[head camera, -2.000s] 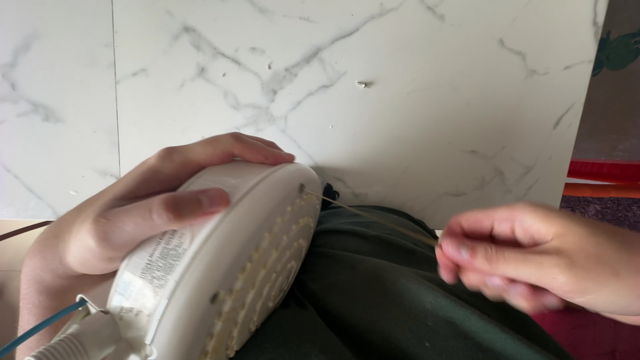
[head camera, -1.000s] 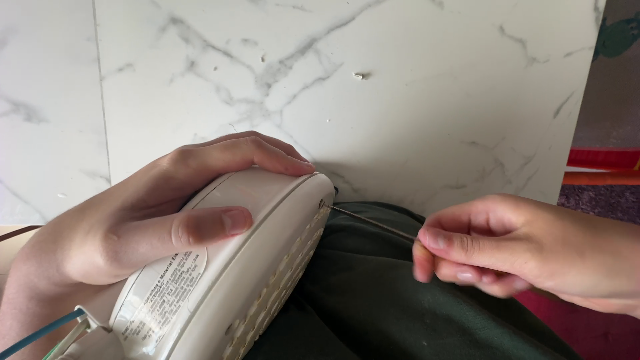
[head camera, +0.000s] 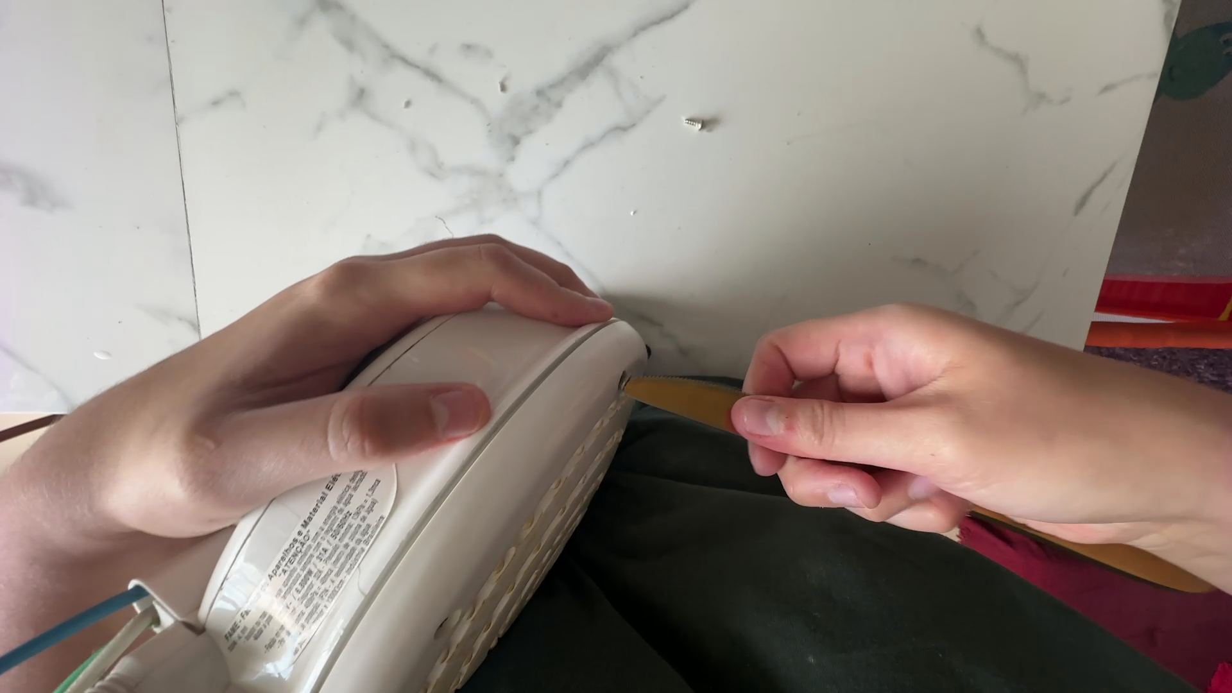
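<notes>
An electric shower head of white plastic (head camera: 481, 462) is tilted on its side at the lap, its nozzle face turned to the lower right. My left hand (head camera: 318, 385) grips its body, fingers over the top and thumb on the near side by a printed label. My right hand (head camera: 857, 414) pinches a gold-coloured table knife (head camera: 688, 399), whose serrated blade tip is at a screw hole (head camera: 626, 381) in the rim; its handle shows beneath the wrist. Blue and green wires (head camera: 72, 630) leave the shower head at the lower left.
A small screw (head camera: 693, 123) lies on the white marble-patterned tabletop (head camera: 866, 173), with several tiny crumbs around it. Dark green cloth (head camera: 770, 568) covers the lap below. Past the table's right edge are red and orange objects (head camera: 1160, 298).
The knife's flat side now faces the camera, where before it looked like a thin line. My left hand keeps its hold on the shower head.
</notes>
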